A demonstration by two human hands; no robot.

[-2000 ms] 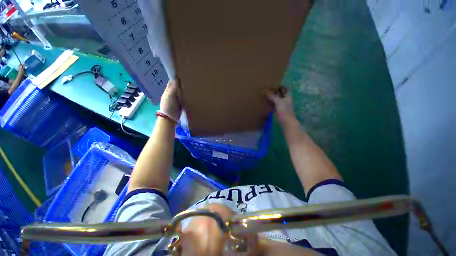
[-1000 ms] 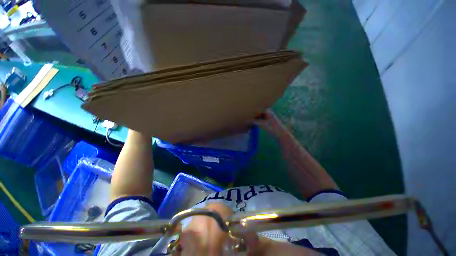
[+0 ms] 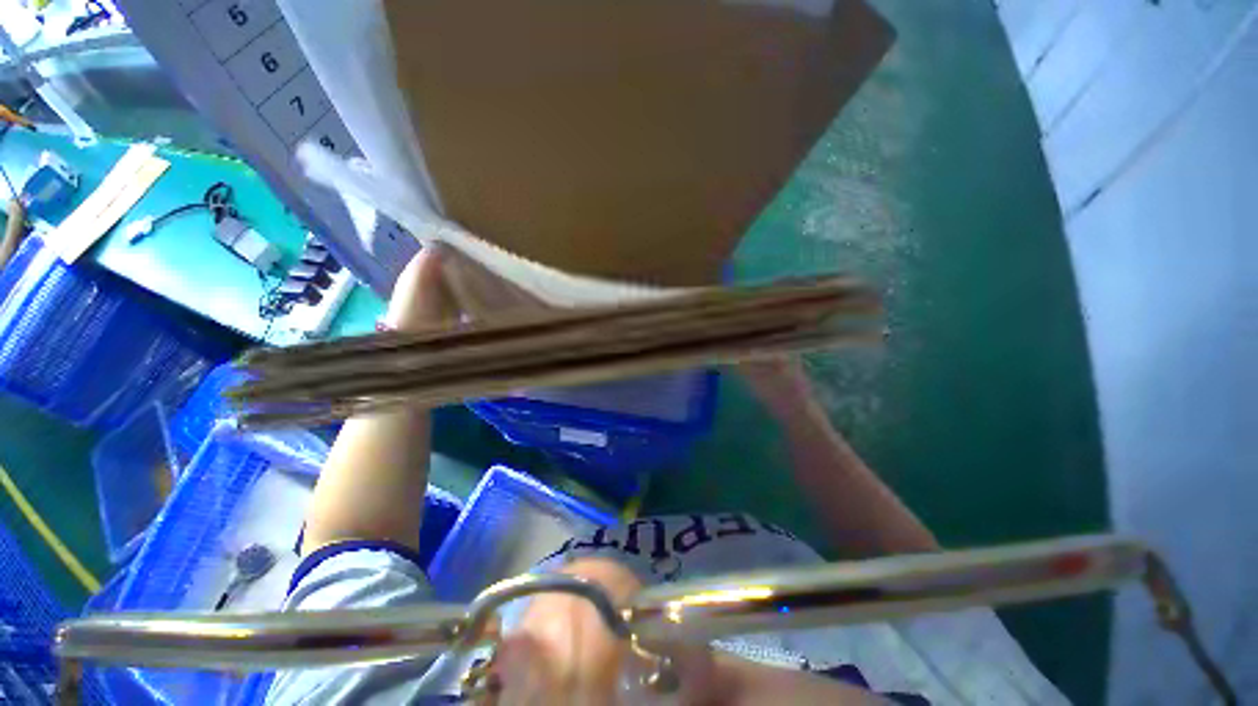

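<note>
A stack of brown cardboard sheets (image 3: 552, 353) is seen nearly edge-on, tilted slightly, above a blue crate (image 3: 607, 430). Behind it stands a large brown cardboard surface (image 3: 607, 138) with a white sheet along its left and lower edge. My left hand (image 3: 422, 287) shows beyond the stack, at the white sheet; the stack crosses my wrist, and my finger grip is unclear. My right hand (image 3: 767, 372) is at the stack's lower right edge, its fingers hidden behind the sheets.
A green-matted bench (image 3: 180, 283) at left holds a white power strip (image 3: 320, 306) with black plugs and a corded grey-white unit (image 3: 246, 243). A numbered sheet (image 3: 262, 83) hangs beside it. Blue crates (image 3: 207, 517) stand below left; one holds a corded item. Green floor lies right.
The cardboard stack has tipped from showing its broad face to nearly edge-on and come lower. My left hand, hidden behind it a second ago, now shows beyond it.
</note>
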